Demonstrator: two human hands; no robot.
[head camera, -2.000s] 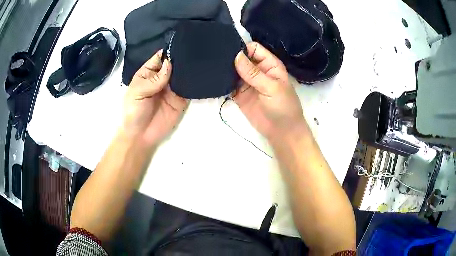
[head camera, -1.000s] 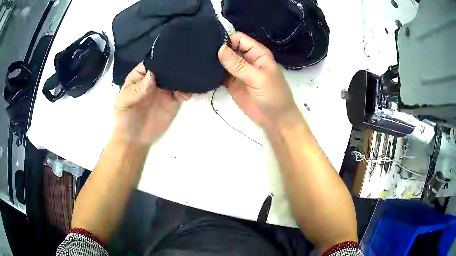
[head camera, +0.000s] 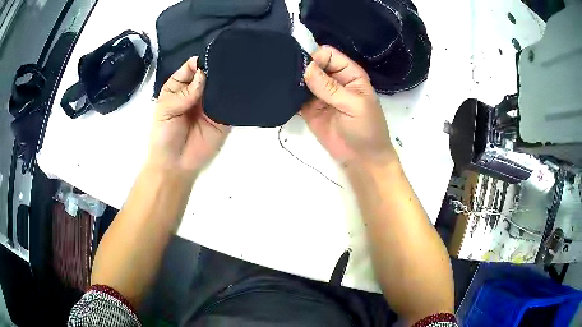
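Observation:
A black pouch body (head camera: 255, 78) with rounded corners is held up over the white table, its flat face towards me. My left hand (head camera: 185, 112) pinches its left edge between thumb and fingers. My right hand (head camera: 338, 99) pinches its right edge, where a pale stitched line shows. The fingers behind the piece are partly hidden. A thin dark thread (head camera: 311, 165) trails on the table below the piece, near my right hand.
Flat black panels (head camera: 175, 41) lie behind the held piece. A black looped bundle (head camera: 110, 73) is at left, larger black pieces (head camera: 408, 54) at upper right. The sewing machine (head camera: 554, 83) and a blue bin (head camera: 510, 297) are at right.
The held piece was tilted and further up and left a second ago; now it is flatter to the view. Both hands still grip its sides.

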